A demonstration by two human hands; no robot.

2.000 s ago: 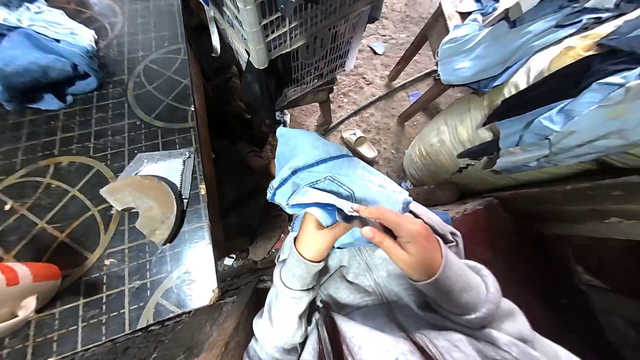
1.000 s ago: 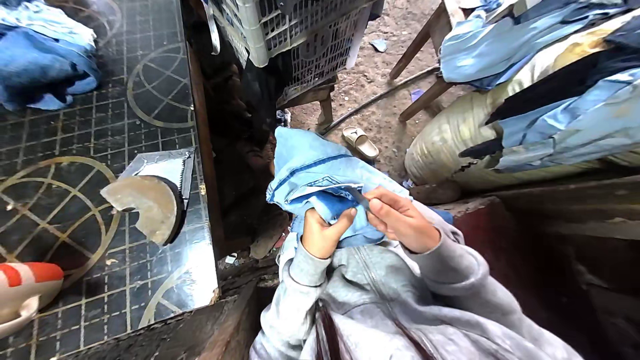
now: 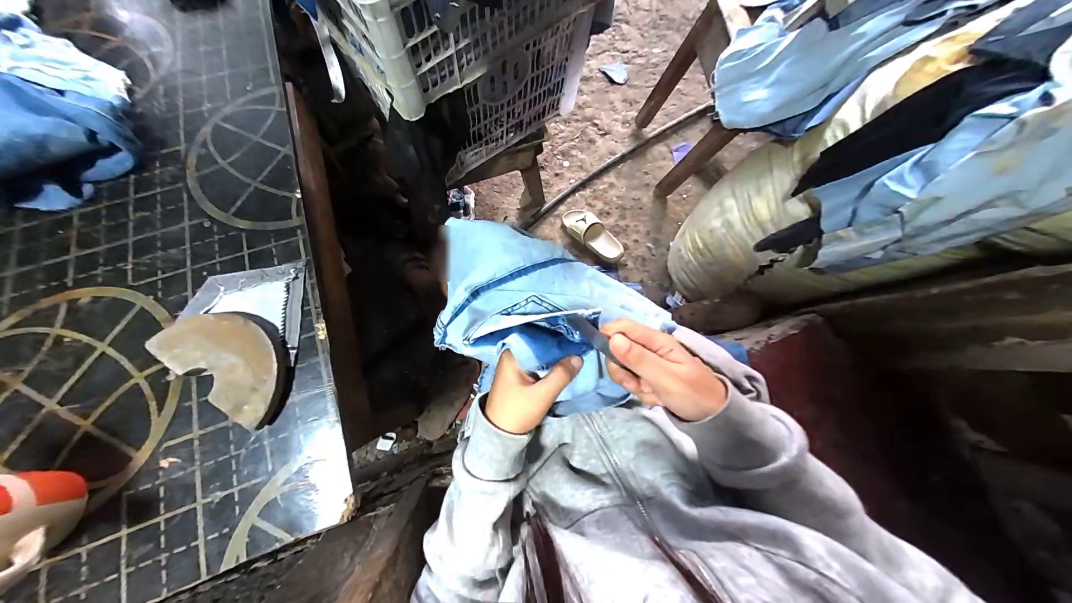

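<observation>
A light blue denim garment (image 3: 519, 276) with darker stitched seams and a pocket outline lies over my lap. My left hand (image 3: 528, 392) grips its folded edge from below, the thumb on top of the cloth. In my right hand (image 3: 666, 368) is a small dark blade (image 3: 596, 342), held between thumb and fingers, its tip against the raised white-edged fold of the denim. Which kind of blade it is, I cannot tell. Part of the cloth beneath my hands is hidden.
On the dark patterned table (image 3: 159, 243) at the left lie a broken curved disc piece (image 3: 226, 360), a blue denim pile (image 3: 59, 117) and an orange-and-white object (image 3: 42, 502). Ahead stand plastic crates (image 3: 469, 59); a slipper (image 3: 593, 235) is on the ground. Bulging sacks (image 3: 737, 209) with cloth are at the right.
My right hand has moved from the denim's edge two seconds ago, first closing near the fold, and now sits slightly lower with the dark blade showing. My left hand stays on the cloth.
</observation>
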